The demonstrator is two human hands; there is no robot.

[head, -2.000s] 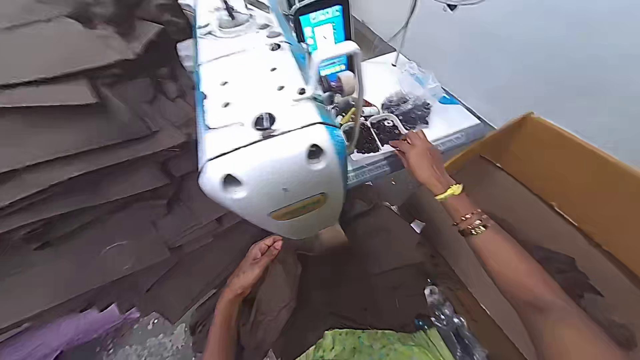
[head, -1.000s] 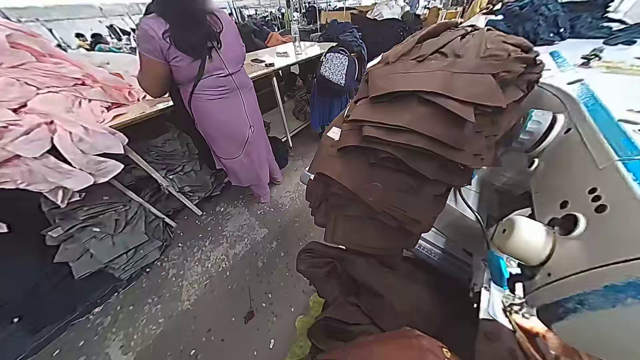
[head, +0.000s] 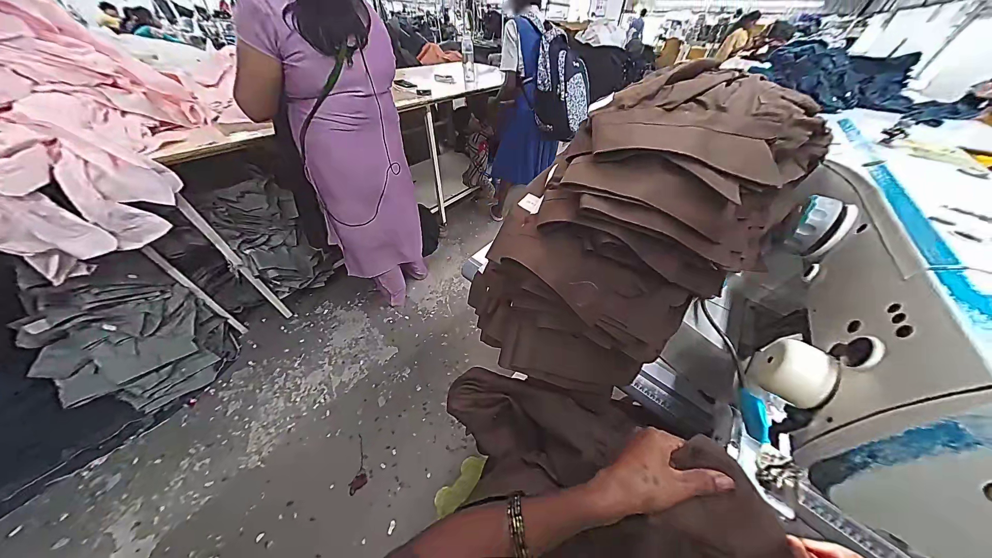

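Observation:
Coming in from the bottom, my left hand, with a metal bangle at the wrist, holds dark brown cloth, its thumb lying across the fabric. Only some fingers of my right hand show at the bottom edge, at the right side of this cloth; what they grip is hidden. Beyond my hands rises a tall, leaning stack of brown fabric pieces, with a small white tag on its left side. The sewing machine stands to the right, its cream knob near the cloth.
Pink garments cover a table at left, with piles of grey-green cloth below. A person in purple stands at the table. Farther back is a person with a backpack. Dark blue cloth lies at back right.
The view has swung far round from the machine's front. My right hand, at the small trays of dark items two seconds ago, is now at the bottom edge by the brown cloth.

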